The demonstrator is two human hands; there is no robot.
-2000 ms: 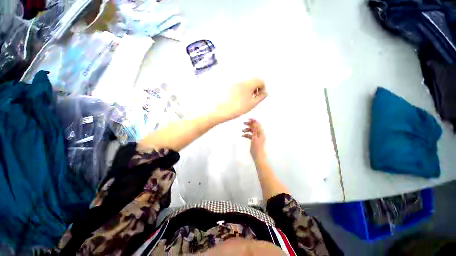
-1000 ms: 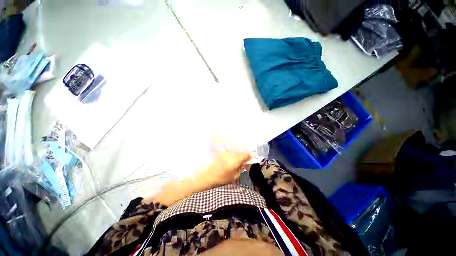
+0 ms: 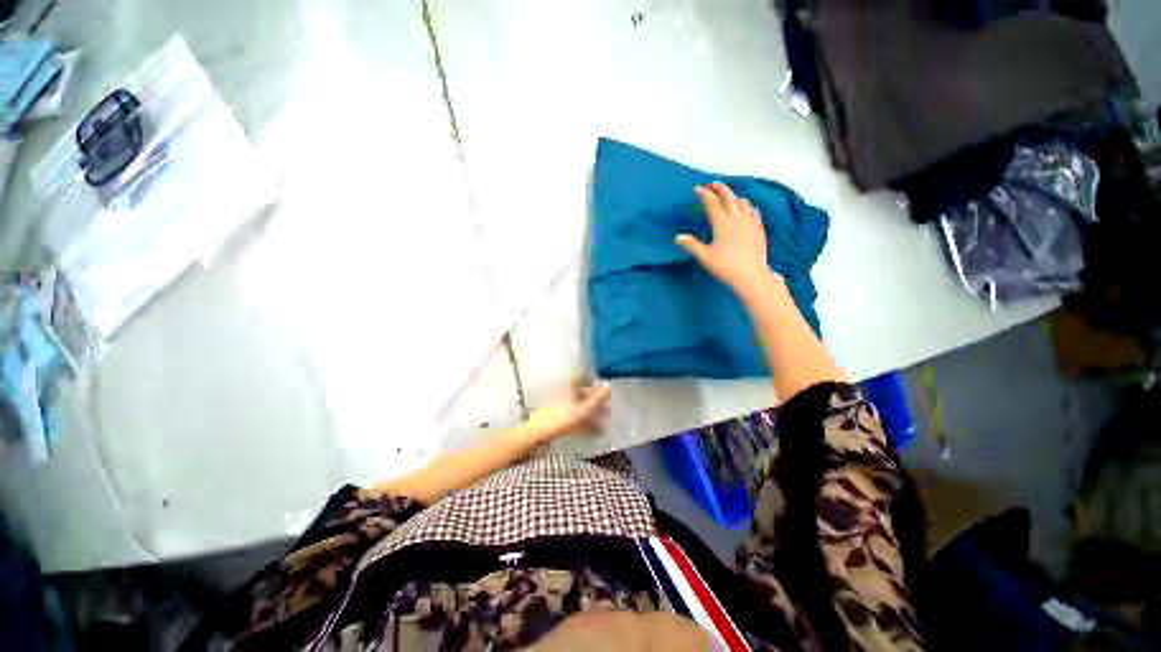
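A folded teal garment (image 3: 662,299) lies on the white table (image 3: 357,369), right of the table's join. My right hand (image 3: 736,236) rests on its upper right part with the fingers spread. My left hand (image 3: 579,410) is blurred at the garment's lower left corner, near the table's front edge. Faint, clear film shows around the left hand and left of the garment; whether the fingers grip it cannot be told. A flat clear bag with a black drawing (image 3: 166,191) lies at the upper left.
Dark brown-grey garments (image 3: 955,89) are piled at the upper right, beside a bagged dark garment (image 3: 1019,223). Pale-blue packets (image 3: 28,350) lie at the left edge. A blue crate (image 3: 713,478) stands below the front edge, partly hidden by my right arm.
The view has shifted right. My right hand now rests on the teal garment. My left hand has moved to the garment's lower left corner. The garment looks turned and nearer.
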